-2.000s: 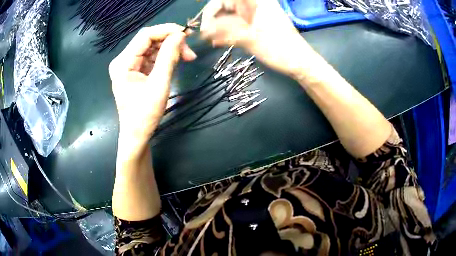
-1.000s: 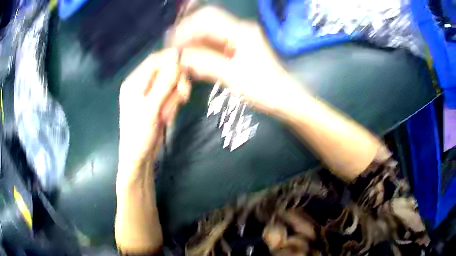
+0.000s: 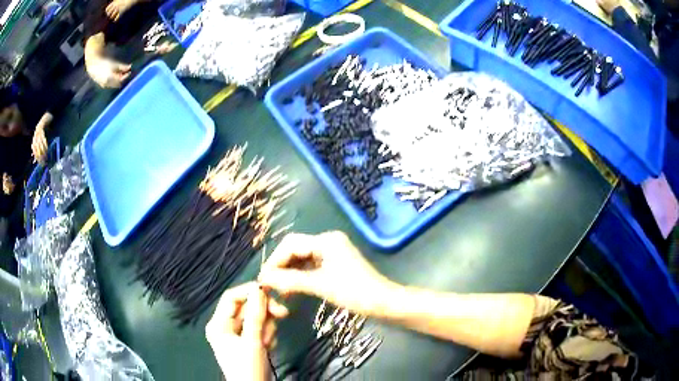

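My left hand point(image 3: 242, 324) and my right hand point(image 3: 324, 271) meet fingertip to fingertip at lower centre. A black cable point(image 3: 272, 365) hangs below my left fingers, its upper end pinched there. A thin upright tip shows above my right fingers; I cannot tell what part it is. Finished leads with silver plugs point(image 3: 346, 335) lie fanned just below my right hand. A pile of black cables point(image 3: 197, 249) with coppery ends lies beyond my left hand. The blue parts tray point(image 3: 387, 242) holds black sleeves point(image 3: 339, 141), silver connectors point(image 3: 406, 78) and a clear plastic bag of connectors point(image 3: 469, 130).
A second blue tray point(image 3: 145, 149) stands at the upper left. A blue bin point(image 3: 633, 141) with black parts is at the upper right. A long clear bag point(image 3: 89, 312) lies left. Another bag point(image 3: 238, 45) and a white ring point(image 3: 341, 28) lie behind. Other people's hands point(image 3: 108, 71) are at upper left.
The view has tilted up, bringing the trays, bin and other people into sight. My hands appear lower in the picture and still meet at the fingertips.
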